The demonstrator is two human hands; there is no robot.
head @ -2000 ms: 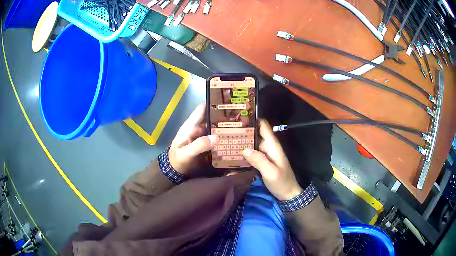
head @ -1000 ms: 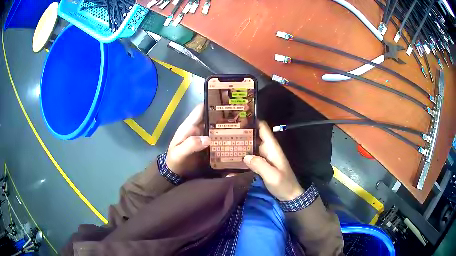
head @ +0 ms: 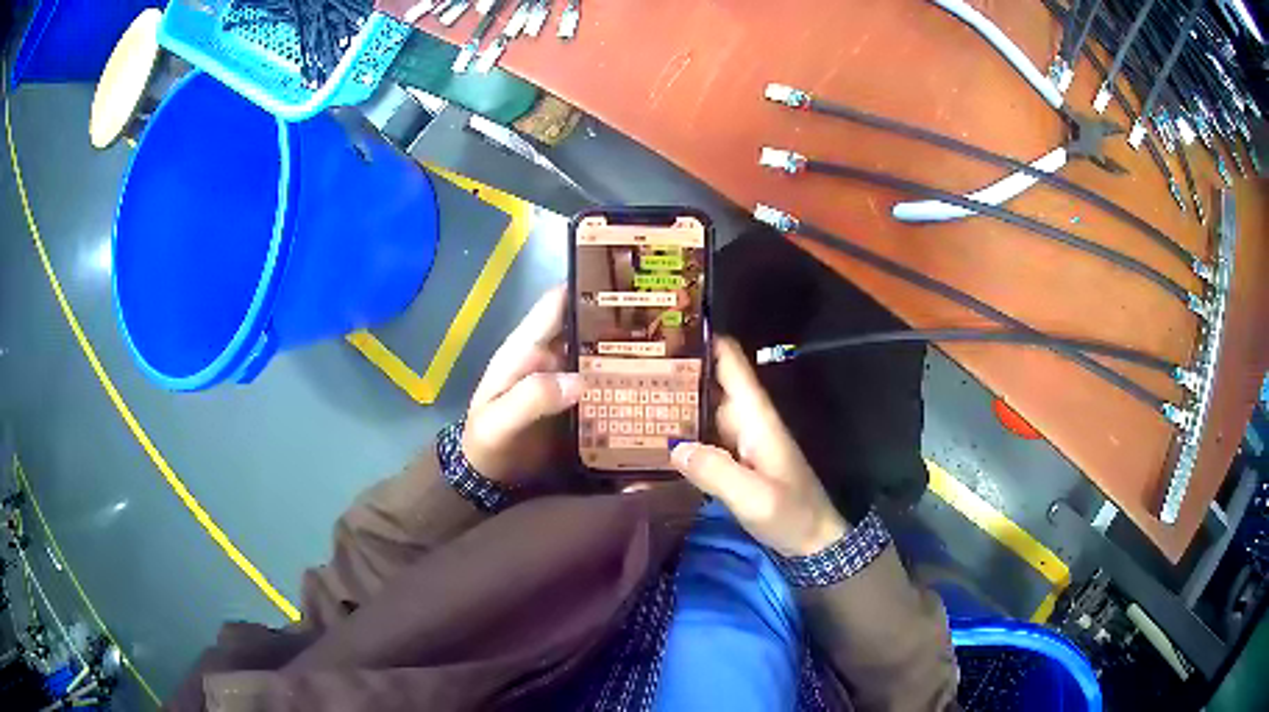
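A smartphone [head: 640, 341] with a lit screen, showing a chat and a keyboard, is upright between my hands. My left hand [head: 522, 403] grips its left edge, thumb at the keyboard's left side. My right hand [head: 759, 452] grips its right edge, thumb on the lower right of the screen. The fingers behind the phone are mostly hidden. On the board to the right, a silver loading bar [head: 1200, 376] holds several black cables [head: 960, 262] by one end. Their free silvery connectors [head: 775, 219] point towards me, one past the board's edge.
The reddish-brown board [head: 668, 70] carries open side cutters [head: 974, 209] with pale handles and a pile of black cables [head: 1183, 63]. A blue bucket [head: 209, 251] stands on the floor at left, below a light-blue mesh basket [head: 265, 63]. A blue rim [head: 1030, 640] shows at lower right.
My right thumb has moved slightly left and down to the keyboard's lower edge. My left thumb has shifted slightly left off the keys. Both hands still hold the phone.
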